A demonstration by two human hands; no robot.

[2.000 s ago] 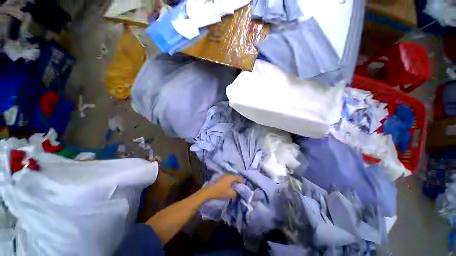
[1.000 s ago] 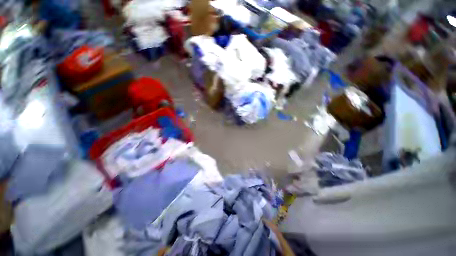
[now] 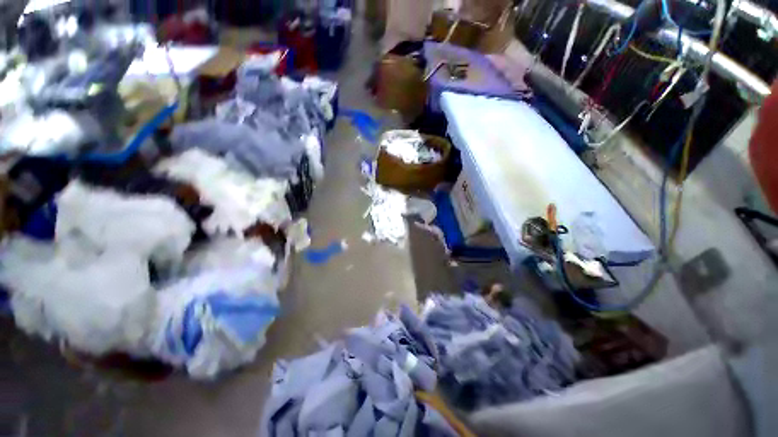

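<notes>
A large cluster of light blue-grey cut pieces [image 3: 350, 384] is at the bottom centre, close to my body. A second cluster of the same pieces [image 3: 503, 346] is beside it on the right. A narrow orange-brown strip, perhaps part of an arm or hand, shows between them at the bottom edge. A small brownish patch, perhaps fingers, shows at the back edge of the right cluster. Blur and the fabric hide both hands' grips, and I cannot tell which hand is which.
A pale blue pressing table [image 3: 537, 171] stands ahead right, with an iron [image 3: 539, 232] and hoses at its near end. A brown round container [image 3: 414, 166] stands left of it. White and blue-grey fabric heaps [image 3: 119, 265] fill the left. Scraps lie on the floor [image 3: 358, 282]. A pale rounded surface [image 3: 631, 401] is at the bottom right.
The view has swung right from the sacks and red crate towards the pressing table. The blue-grey clusters remain at the bottom of the view. The hand seen gripping pieces earlier is no longer clear.
</notes>
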